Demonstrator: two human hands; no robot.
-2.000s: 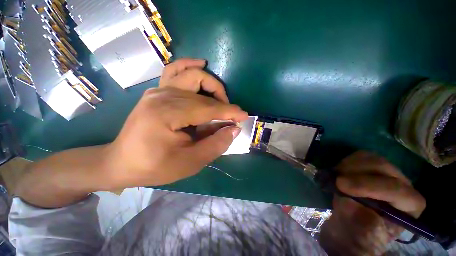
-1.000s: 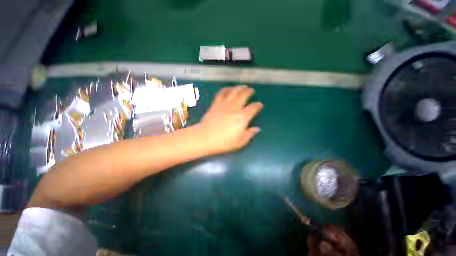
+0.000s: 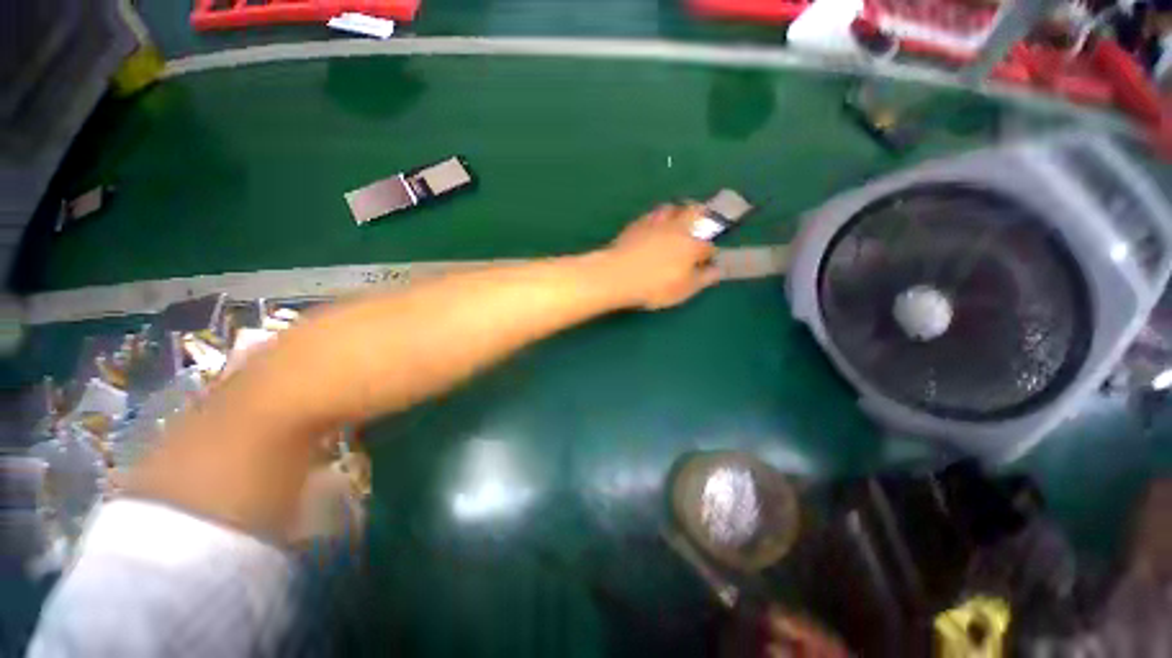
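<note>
My left hand (image 3: 666, 257) is stretched out at the far pale strip, its fingers closed on the near end of a phone board assembly (image 3: 729, 206). The fingers hide part of that board. My right hand (image 3: 803, 635) is blurred and cut off by the bottom edge. It holds the soldering iron, whose silvery shaft (image 3: 704, 568) points up-left beside the tip cleaner tin (image 3: 730, 508). Another phone board assembly (image 3: 411, 190) lies on the green surface beyond the strip.
Fanned LCD modules (image 3: 97, 405) lie at the left, partly behind my forearm. A grey bench fan (image 3: 835, 366) stands at the right. A black box with a yellow patch (image 3: 973, 626) is at lower right. A small board (image 3: 85, 206) lies far left. Red trays (image 3: 302, 13) line the far side.
My left hand has left the LCD and board it held, reached far forward and right, and closed on another board. My right hand with the iron has moved away to the bottom edge.
</note>
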